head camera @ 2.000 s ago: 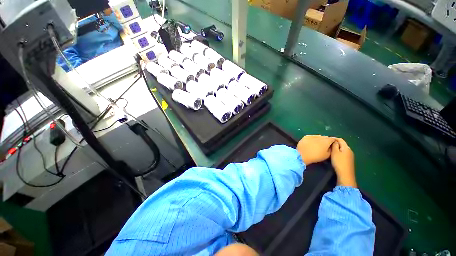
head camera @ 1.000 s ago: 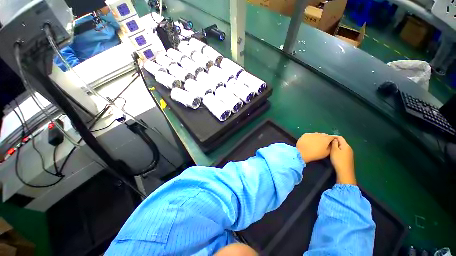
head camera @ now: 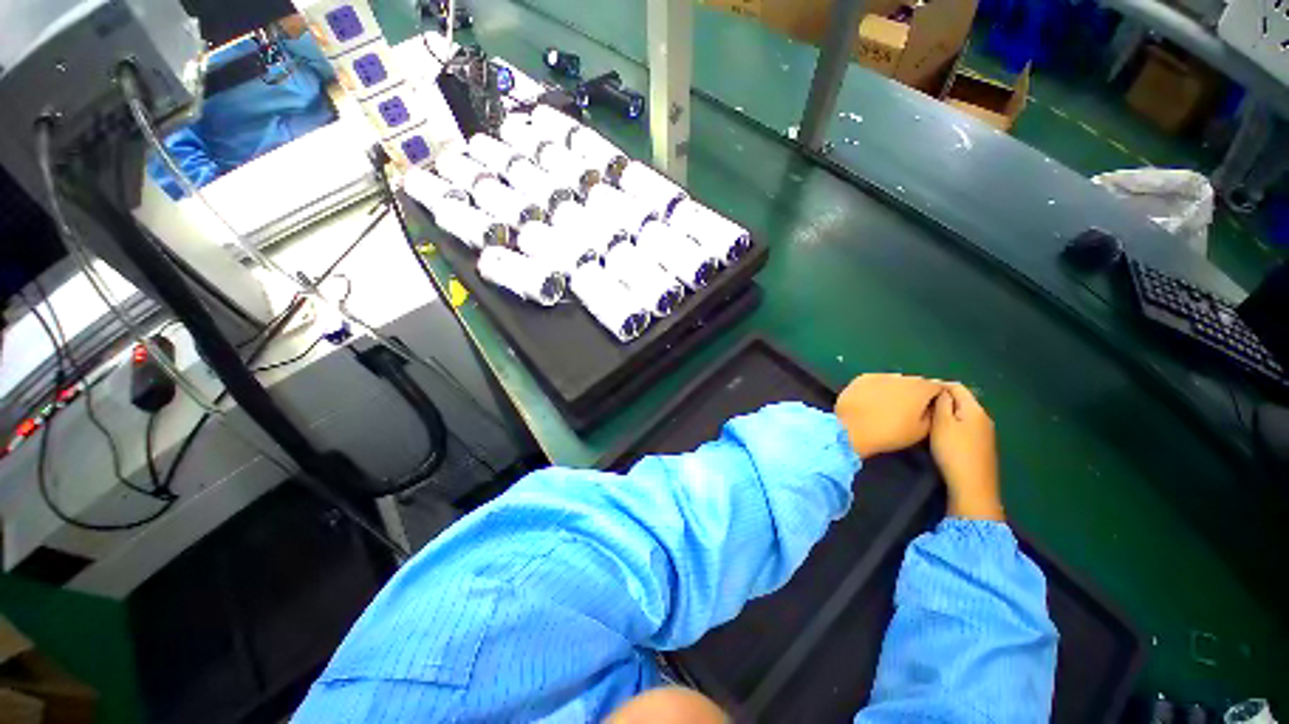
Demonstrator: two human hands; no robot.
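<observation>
My left hand [head camera: 892, 413] and my right hand [head camera: 967, 450] touch each other above the far edge of the black divided tray [head camera: 756, 371]. The fingers are curled together, and no object shows in them; whether something small is inside is hidden. My blue sleeves cover part of the tray. White cylindrical units [head camera: 609, 303] lie in rows on stacked black trays [head camera: 587, 379] to the left, with dark round ends facing the near right.
Black units [head camera: 611, 95] lie beyond the stack beside a metal post [head camera: 670, 85]. A mouse [head camera: 1091, 250] and keyboard [head camera: 1206, 320] are at the right. Grey equipment with cables [head camera: 106, 85] stands at left. Another person's blue sleeve [head camera: 262, 120] shows at upper left. Small dark parts lie at the bottom right.
At the upper left, another black unit shows beside the black ones beyond the stack, and the other person's blue sleeve has shifted. My hands have not visibly moved.
</observation>
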